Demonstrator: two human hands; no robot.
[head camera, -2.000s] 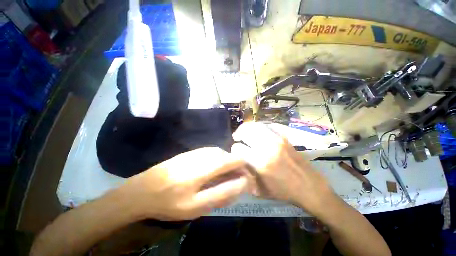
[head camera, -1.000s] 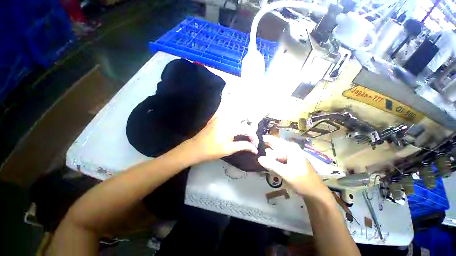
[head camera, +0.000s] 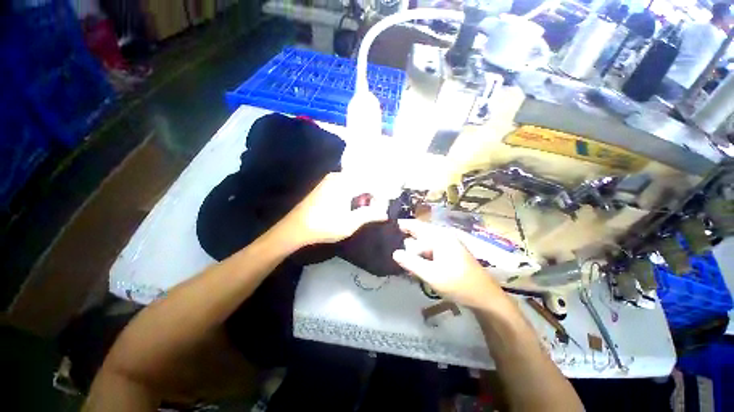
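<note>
A black fabric piece (head camera: 374, 248) lies at the needle area of the cream coverstitch machine (head camera: 491, 153), its far end beside the metal presser parts. My left hand (head camera: 334, 213) lies flat over the fabric's left part, fingers towards the needles. My right hand (head camera: 435, 256) is at the fabric's right edge with bent fingers touching it. Glare hides the needle tips. A dark rounded pile of black garment pieces (head camera: 265, 185) lies on the left of the white table (head camera: 161, 217).
A bright lamp (head camera: 364, 121) on a bent arm hangs left of the needles. A blue crate (head camera: 322, 84) is behind the table. Tweezers (head camera: 599, 326), a brown-handled tool (head camera: 549, 320), a tan L-shaped scrap (head camera: 440, 311) and red-blue snips (head camera: 495, 239) lie to the right.
The view has swung from close over the needles to a wider angle. My hands have moved from close together, near the front of the table, to either side of the fabric at the needles.
</note>
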